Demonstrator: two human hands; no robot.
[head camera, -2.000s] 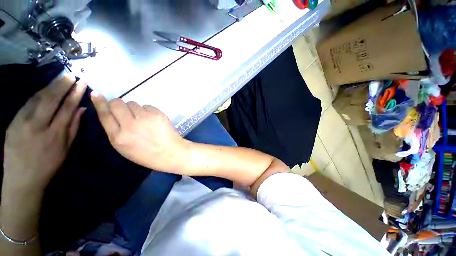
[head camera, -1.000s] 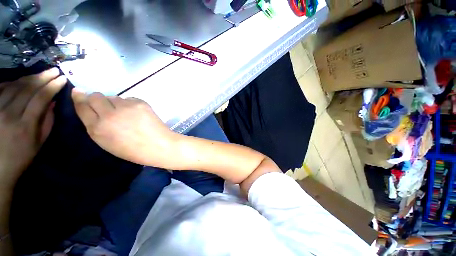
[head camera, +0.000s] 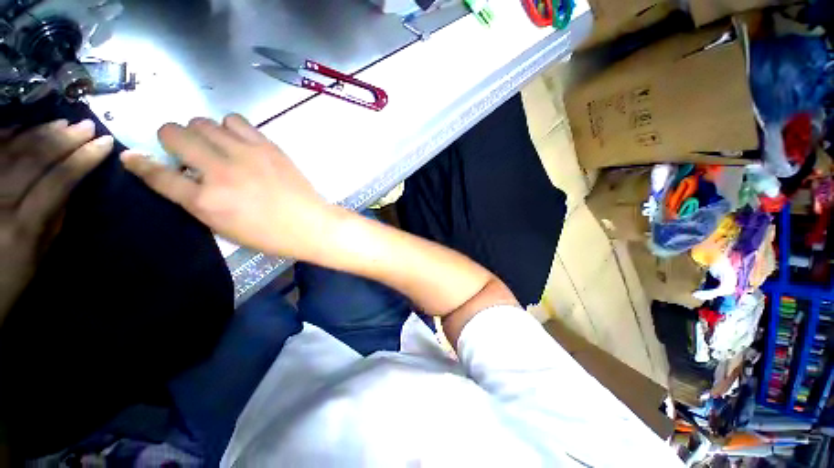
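Note:
A large black fabric piece (head camera: 137, 265) spreads from the sewing machine's needle area (head camera: 82, 84) at top left down over the wearer's lap. My left hand (head camera: 46, 174), cut off by the left edge, holds the fabric close to the needle; its thumb is hidden. My right hand (head camera: 215, 174) is at the fabric's right edge with its fingers apart. One fingertip touches the edge and the others are over the white table (head camera: 402, 91). Red-handled thread snips (head camera: 343, 88) lie on the table, blades pointing left.
A ruler strip (head camera: 439, 142) runs along the table's front edge. Red and green cord loops (head camera: 549, 11) and a bright green item (head camera: 479, 11) lie at the table's far end. Black cloth (head camera: 494, 196) hangs beyond the edge. Cardboard boxes (head camera: 663, 110), bagged scraps and a blue rack (head camera: 785, 338) stand at right.
My right hand has spread, its other fingers moving off the fabric onto the table. My left hand has shifted towards the left edge. The whole view has also shifted slightly.

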